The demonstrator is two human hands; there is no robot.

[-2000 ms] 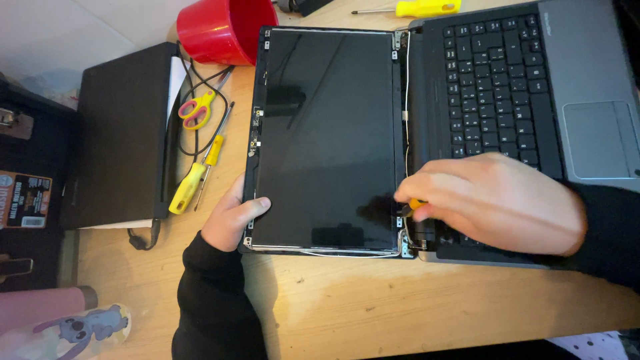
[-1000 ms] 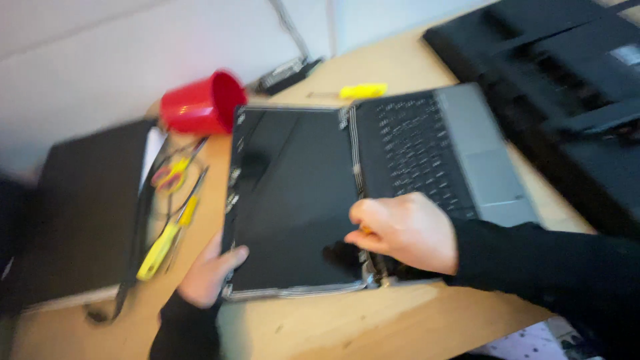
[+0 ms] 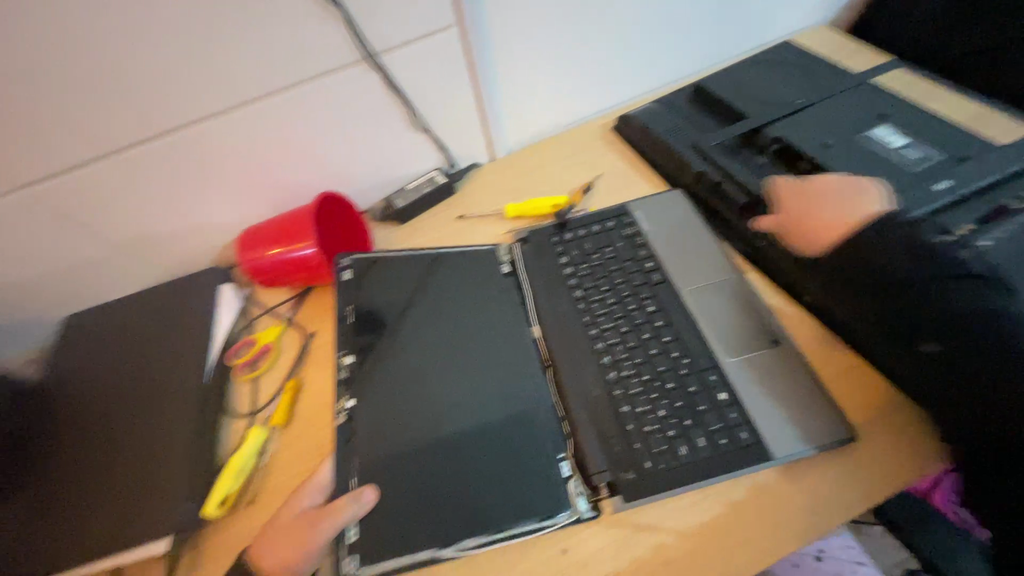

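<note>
An opened laptop lies flat, its bare screen panel (image 3: 456, 400) showing without a bezel and its keyboard (image 3: 648, 336) to the right. My left hand (image 3: 308, 520) grips the lower left edge of the screen half, thumb on top. My right hand (image 3: 824, 210) is over a second black laptop (image 3: 848, 144), which lies underside up at the right; its fingers are bent and blurred, and whether they hold anything cannot be told. Beyond the keyboard lie a yellow-handled screwdriver (image 3: 536, 207) and a small tool with an orange part (image 3: 582, 192).
A red plastic cup (image 3: 288, 248) lies tipped behind the screen. Left of the screen are yellow scissors (image 3: 256, 352), yellow screwdrivers (image 3: 240, 468) and a black cable. A black laptop or folder (image 3: 120, 416) stands at far left. A power adapter (image 3: 416, 196) rests by the wall.
My right hand has left the hinge side of the screen and moved right, over the second laptop. My left hand still holds the screen edge. The view has swung up and right.
</note>
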